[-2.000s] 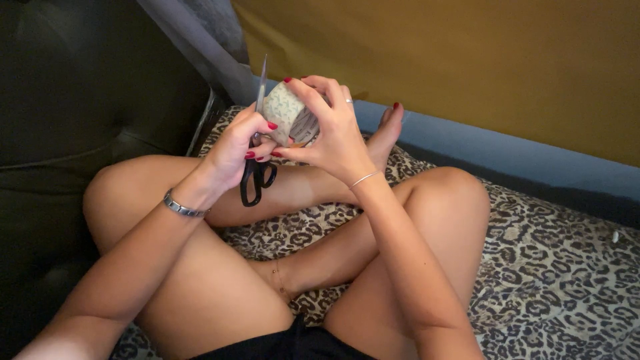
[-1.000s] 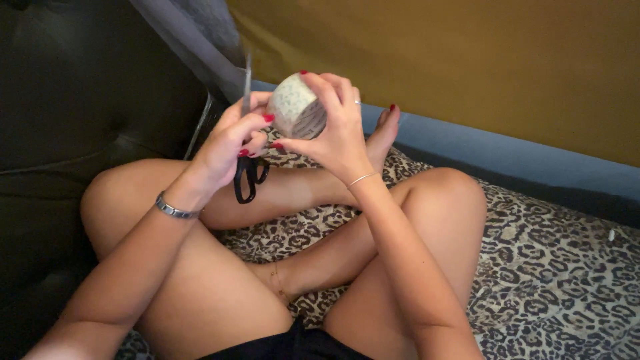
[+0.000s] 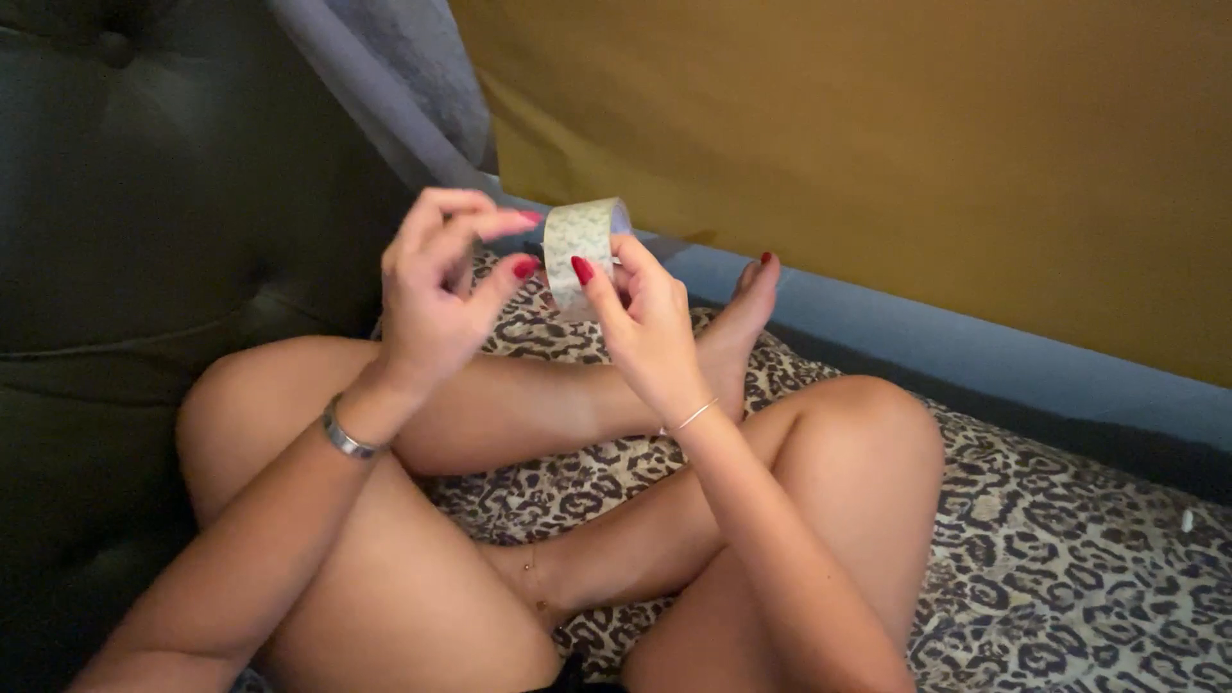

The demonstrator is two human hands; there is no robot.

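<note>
A roll of pale, patterned tape (image 3: 580, 252) is held up above my crossed legs. My right hand (image 3: 647, 313) grips it from the right, with the thumb on the patterned outer face and fingers at the roll's open core. Just left of the roll is my left hand (image 3: 438, 274), its thumb and fingers apart and the fingertips close to the roll's edge. Whether those fingertips touch the tape cannot be told. No scissors are visible in this view.
Leopard-print fabric (image 3: 1039, 549) lies under my legs. A dark tufted, padded surface (image 3: 192, 212) rises on the left. Behind hangs a mustard-coloured cloth (image 3: 847, 144), with a grey drape (image 3: 404, 87) beside it. A small white thing (image 3: 1187, 521) lies at the far right.
The black-handled scissors seen in my left hand before are out of sight. My left hand has opened, and the roll has been turned so its patterned outer face shows more upright.
</note>
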